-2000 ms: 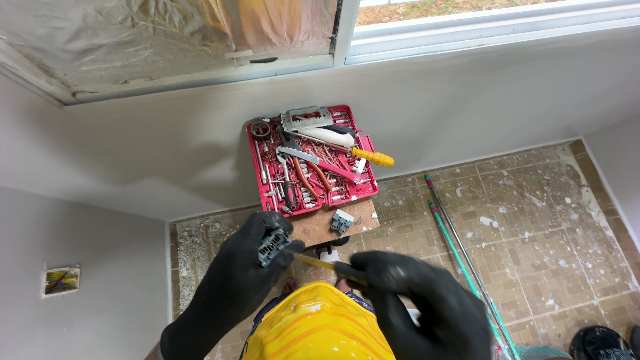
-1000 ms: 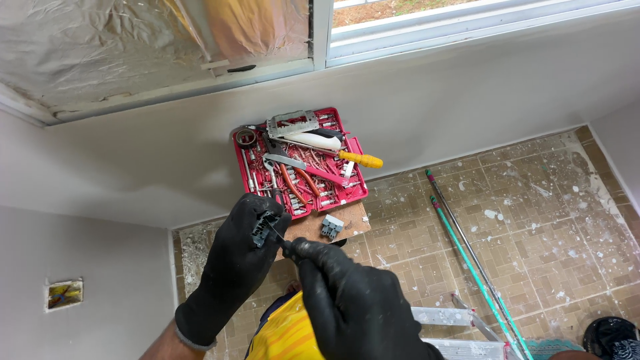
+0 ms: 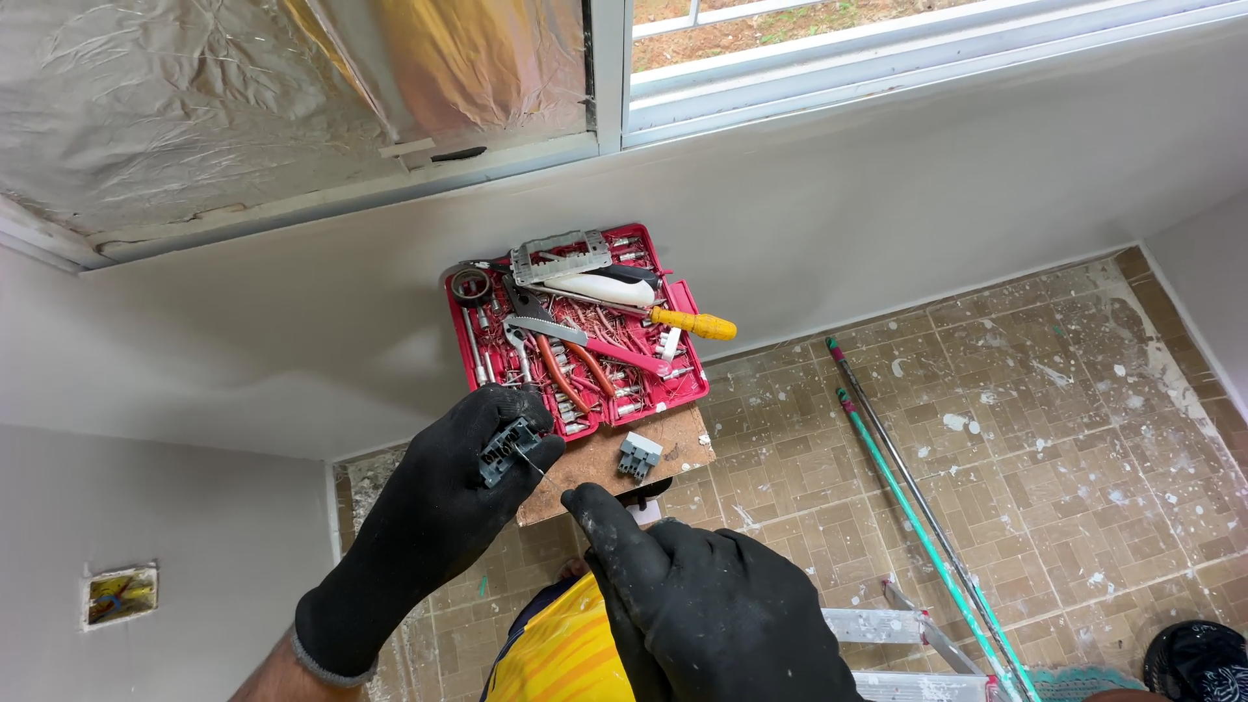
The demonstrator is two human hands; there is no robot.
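My left hand (image 3: 444,487), in a black glove, grips a grey electrical module (image 3: 507,452) with its terminal side facing up. The thin metal shaft of a screwdriver (image 3: 539,472) reaches from my right hand (image 3: 697,595), also black-gloved, to the module; the handle is hidden in that hand. A second grey and white electrical module (image 3: 640,456) lies on the wooden board (image 3: 687,439). Behind it, the red tool case (image 3: 690,385) lies open, holding sockets, orange-handled pliers (image 3: 561,375), a pink-handled saw blade (image 3: 624,356), a yellow-handled screwdriver (image 3: 692,323) and a grey mounting frame (image 3: 561,257).
Two long poles (image 3: 926,526) lie on the paint-spattered tile floor (image 3: 1053,419). An aluminium ladder (image 3: 877,626) stands at the lower right, near a black shoe (image 3: 1199,661). An open wall box (image 3: 120,595) with wires is at the left, below the window frame (image 3: 611,78).
The screwdriver's yellowish shaft or handle, visible between my hands two seconds ago, no longer shows; my right hand has closed in nearer the module. The ladder has come into view.
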